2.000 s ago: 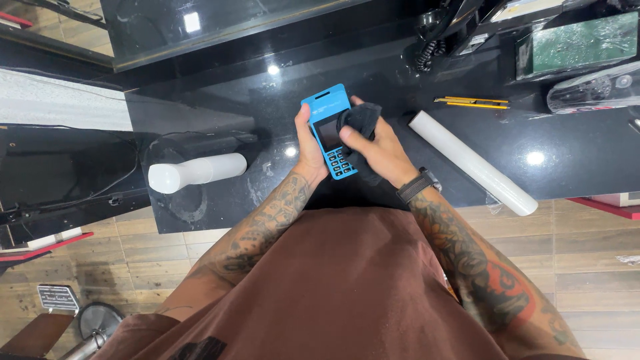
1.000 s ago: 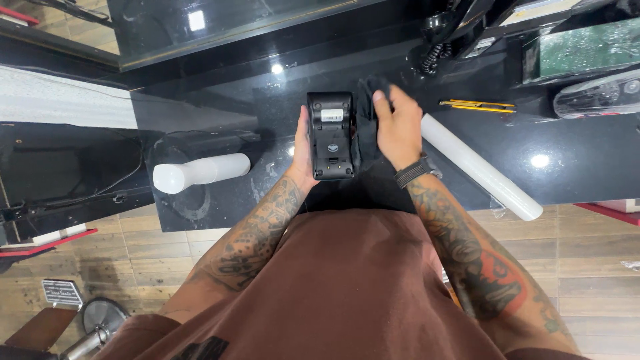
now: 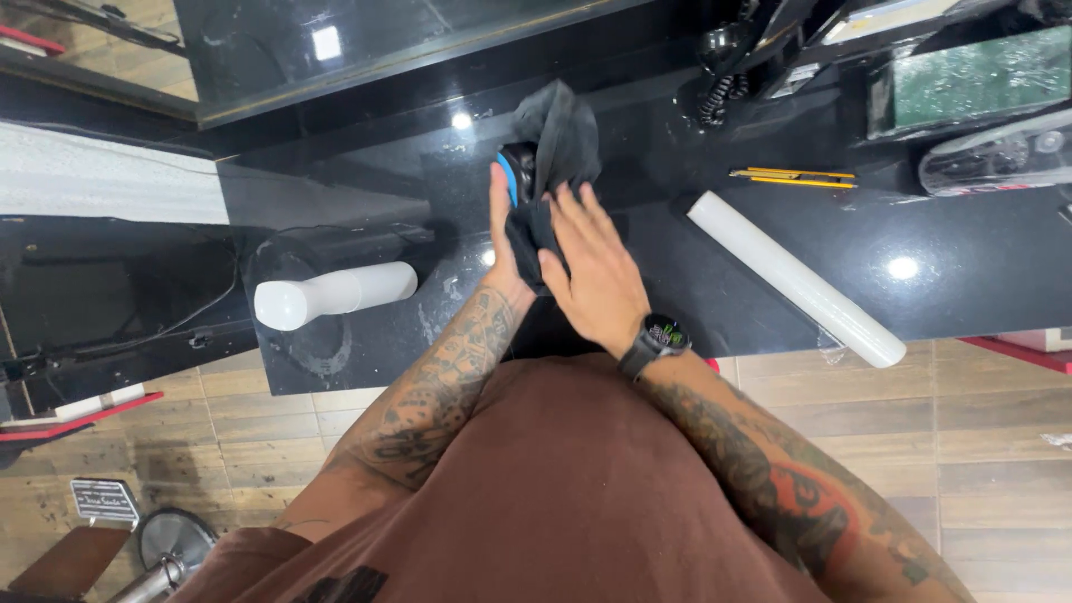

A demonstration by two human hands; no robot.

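My left hand (image 3: pixel 505 243) holds a blue and black card payment terminal (image 3: pixel 519 172), turned on its side so that its blue edge faces left. A black cloth (image 3: pixel 563 138) covers much of the terminal and hangs down over its lower part. Against the cloth lies my right hand (image 3: pixel 590 264), fingers extended, pressing it to the terminal; whether the fingers also grip the cloth is not clear. The terminal's keypad and screen are out of sight.
On the glossy black counter (image 3: pixel 368 201), a white bottle (image 3: pixel 335 295) lies at left. A white roll (image 3: pixel 796 279) and a yellow utility knife (image 3: pixel 793 177) are at right. Beyond are a coiled-cord telephone (image 3: pixel 722 75) and a plastic-wrapped green-faced object (image 3: pixel 981 77).
The terminal has turned from keypad up to back up, then onto its side. My right hand, beside the terminal with the cloth one second ago, is now against it.
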